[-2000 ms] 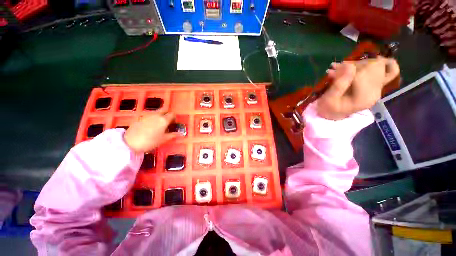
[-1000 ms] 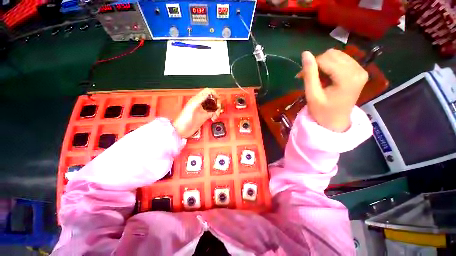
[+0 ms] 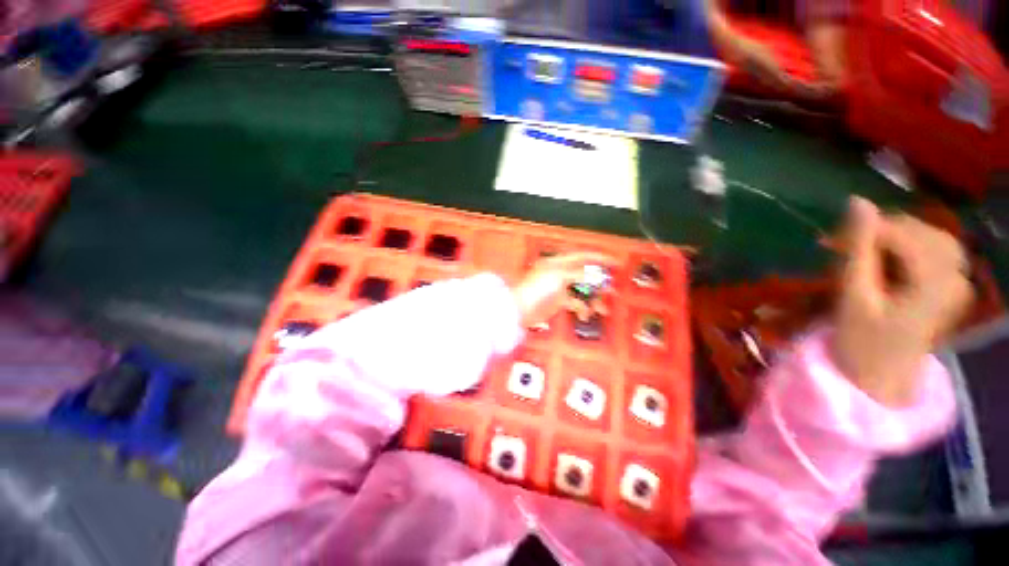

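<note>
The frame is blurred. The red-orange parts tray (image 3: 498, 229) has square pockets, with dark-faced watch units (image 3: 443, 245) on the left and pale-backed units (image 3: 585, 396) on the right. My left hand (image 3: 551, 290) is over the tray's upper right part, its fingers around a small shiny watch unit (image 3: 590, 284). My right hand (image 3: 902, 290) is curled, thumb up, above the orange-brown fixture (image 3: 763, 304) right of the tray. Its palm is hidden; I cannot tell whether it grips the clamp handle.
A blue controller box (image 3: 603, 91) and grey power supply (image 3: 440, 77) stand behind the tray, with a paper sheet (image 3: 567, 171) and blue pen (image 3: 559, 138) before them. A thin tube with a whitish connector (image 3: 708, 175) runs toward the fixture. Another person's arm (image 3: 763, 50) shows at the back.
The view has swung left, so the bench appears shifted right. My left hand with the unit has moved slightly right over the tray. My right hand remains raised by the fixture.
</note>
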